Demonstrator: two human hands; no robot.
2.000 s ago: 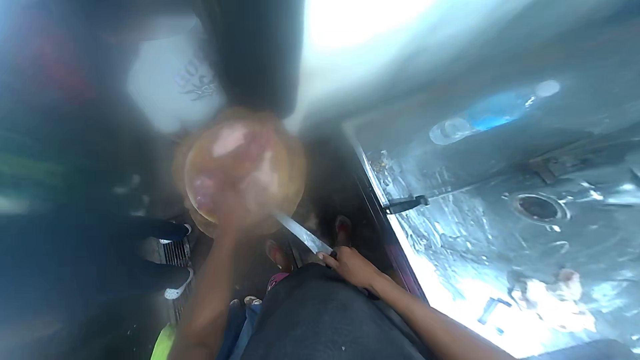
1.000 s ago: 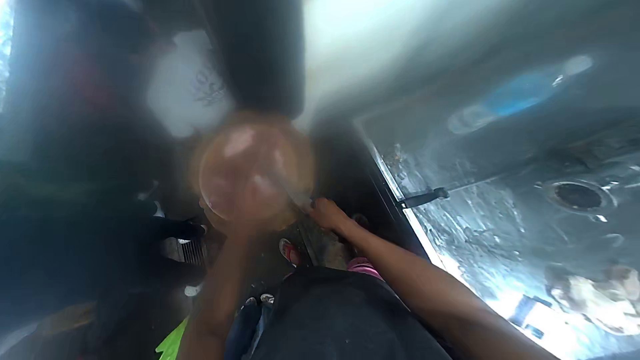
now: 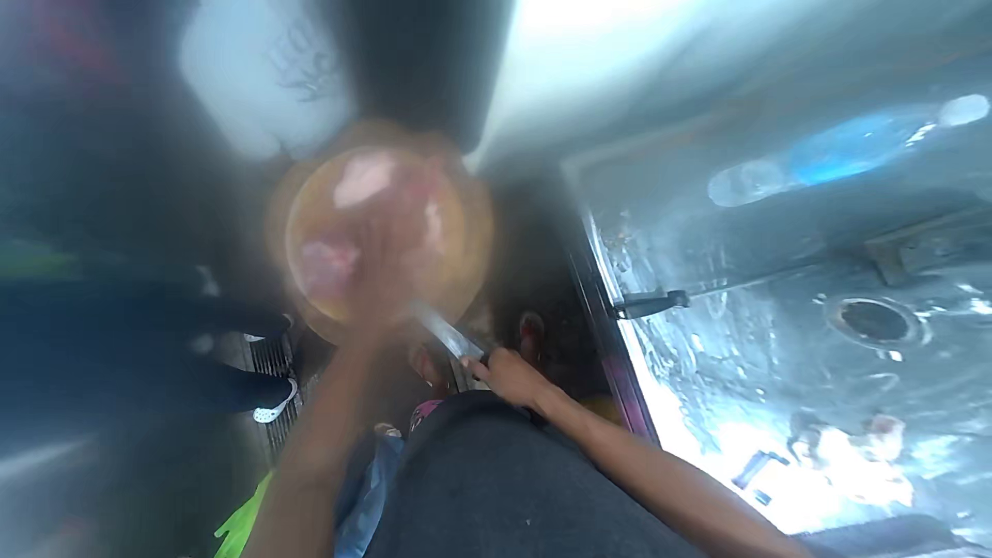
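My right hand [image 3: 508, 373] grips the handle of a knife [image 3: 449, 332], whose blade points up and left to the edge of a round yellowish bowl or basin [image 3: 473, 256]. Pale and pink pieces that look like raw meat [image 3: 329, 263] lie inside it. My left hand [image 3: 380, 271] reaches over the pieces in that vessel. It is too blurred to tell whether its fingers close on one. Haze covers most of the vessel and the tip of the blade.
At right is a wet metal sink or counter [image 3: 744, 302] with a drain [image 3: 874, 322], a second knife with a dark handle [image 3: 651, 304] by its edge, and a clear and blue bottle [image 3: 845, 151]. A white bag [image 3: 263, 77] lies upper left. A person's white shoes [image 3: 275, 401] stand at left near a floor grate.
The knife in my right hand reached farther over the vessel one second ago; now it is drawn back towards my body. My left arm stays over the vessel.
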